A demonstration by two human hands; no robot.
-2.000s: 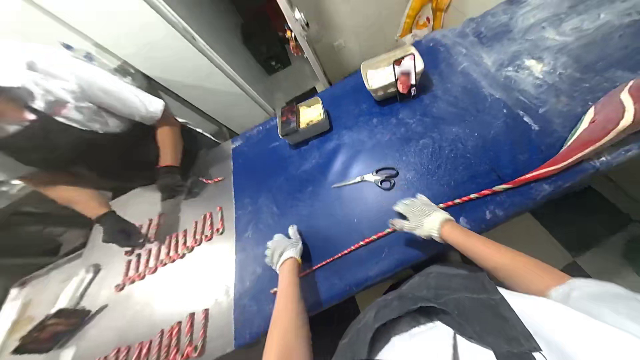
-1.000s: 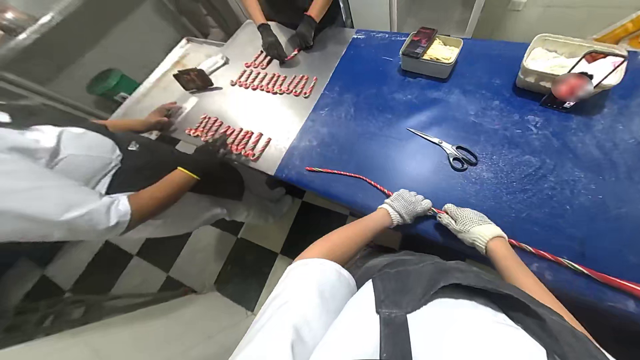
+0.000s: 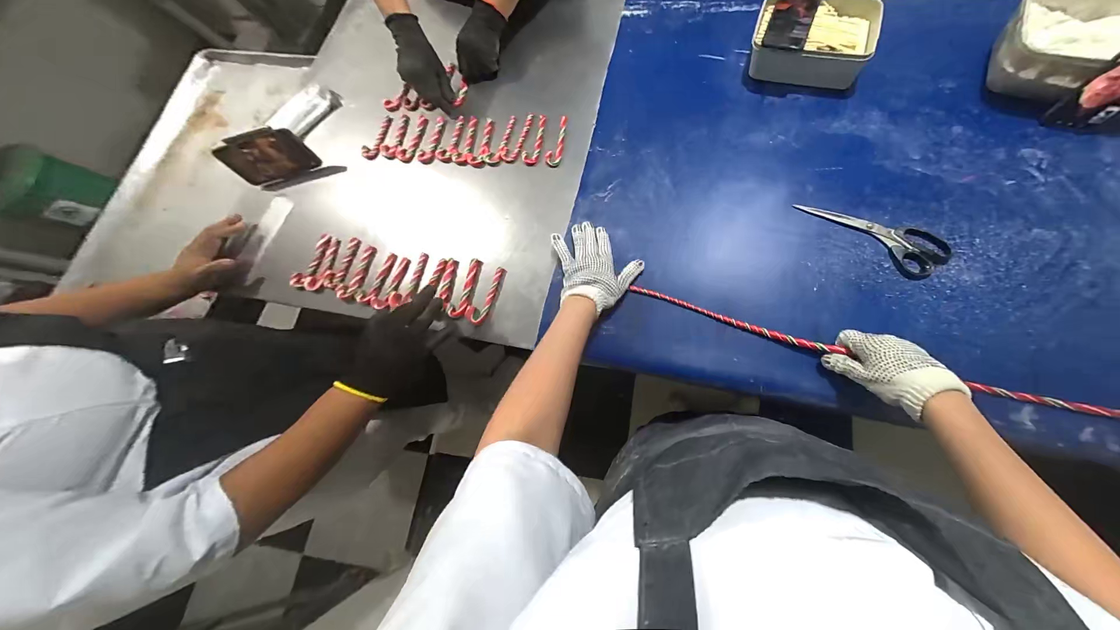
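A red, white and green twisted candy rope [image 3: 726, 320] runs along the near edge of the blue table [image 3: 700, 157]. My left hand [image 3: 595, 267], in a white dotted glove, lies flat with fingers spread at the rope's thin left end; whether its palm presses on the rope is hidden. Around a thicker stretch of the rope, my right hand [image 3: 892, 367], in a matching glove, is closed. Beyond the right hand the rope carries on out of view at the right. Black-handled scissors [image 3: 892, 241] lie on the blue table above the right hand, touching neither hand.
Rows of candy canes [image 3: 472, 140] lie on the metal table [image 3: 332, 201] at left. Two co-workers' black-gloved hands work there, one pair at the far side, one glove [image 3: 394, 341] near my left arm. Tubs [image 3: 814, 44] stand at the back, beside a metal tray [image 3: 131, 175] farther left.
My hands were close together on the rope one second ago; they are now far apart, the left one moved left to the rope's end. A co-worker's gloved hand remains over the nearer canes.
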